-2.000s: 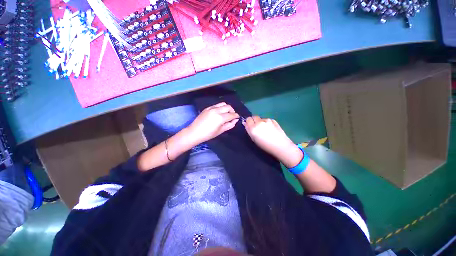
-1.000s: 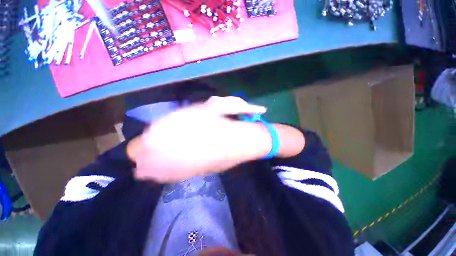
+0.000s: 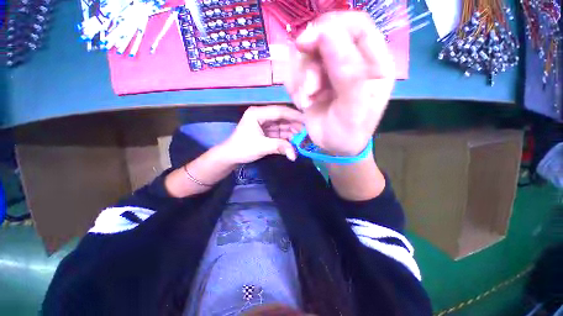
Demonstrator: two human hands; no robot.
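The bright blue wrist strap (image 3: 347, 158) is around my right wrist, and its left side stands off the wrist. My left hand (image 3: 262, 133) comes from the left, with a thin bracelet on its wrist. Its thumb and fingers are closed at the left side of the strap; the fingertips are partly hidden. My right hand (image 3: 346, 77) is raised over the bench edge, palm side showing, with its fingers curled in. It is overexposed and slightly blurred, and no object shows in it.
A red mat (image 3: 191, 80) on the bench holds circuit boards (image 3: 227, 34), white leads (image 3: 126, 24) and red wires (image 3: 293, 12). Orange-brown wired parts (image 3: 484, 46) lie to the right. A black slotted rack (image 3: 25, 28) is far left. Cardboard cartons (image 3: 426, 185) stand under the bench.
My hands crossed in a blur, then parted. My right hand has risen over the bench edge and turned palm side up. My left hand has moved to the strap. The view has shifted.
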